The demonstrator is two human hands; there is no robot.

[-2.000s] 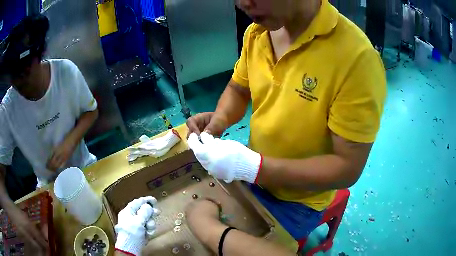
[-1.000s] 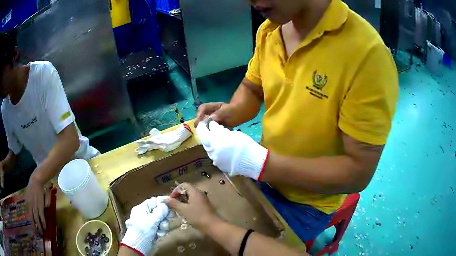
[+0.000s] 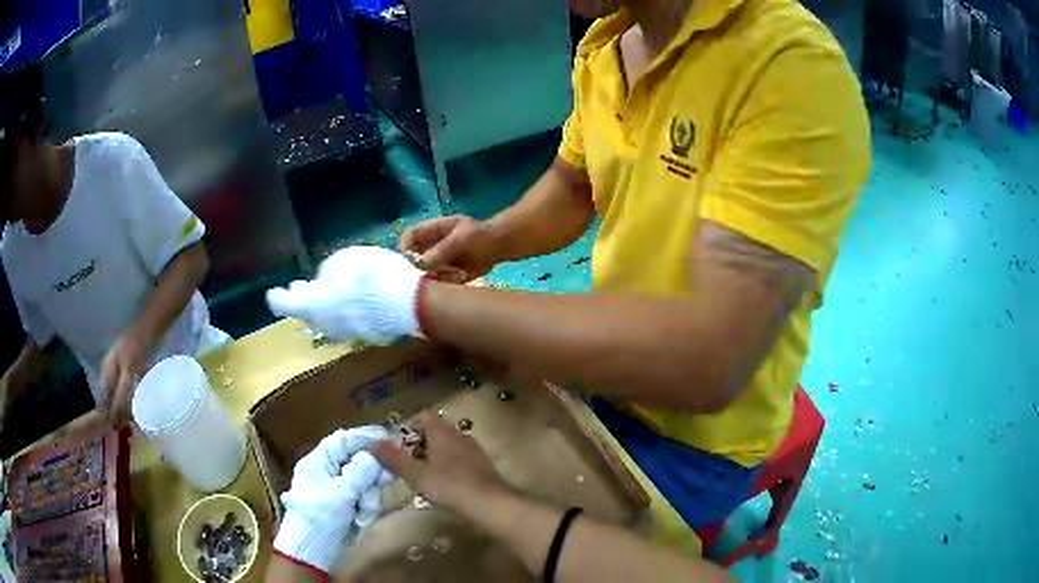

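My left hand (image 3: pixel 336 495), in a white knit glove with a red cuff edge, is over the cardboard tray (image 3: pixel 308 393) with its fingers curled; what it holds is hidden. My right hand (image 3: pixel 439 461), bare with a black wristband, touches the gloved fingertips and holds small dark round parts (image 3: pixel 412 438) at its fingers. Loose dark parts (image 3: pixel 505 395) lie in the tray's far part. Clear rings (image 3: pixel 415 553) lie near my wrists.
A parts bowl (image 3: pixel 219 540) and white plastic bucket (image 3: pixel 188 421) stand left of the tray. A red-brown perforated tray (image 3: pixel 71 501) is further left. A person in yellow (image 3: pixel 729 148), one hand gloved, sits across on a red stool (image 3: pixel 786 478). A person in white (image 3: pixel 103 239) is at left.
My right hand has risen from the tray floor to my left hand and now shows several parts. The yellow-shirted person's gloved hand has moved left, over the spare glove. The white-shirted person's hand has lifted.
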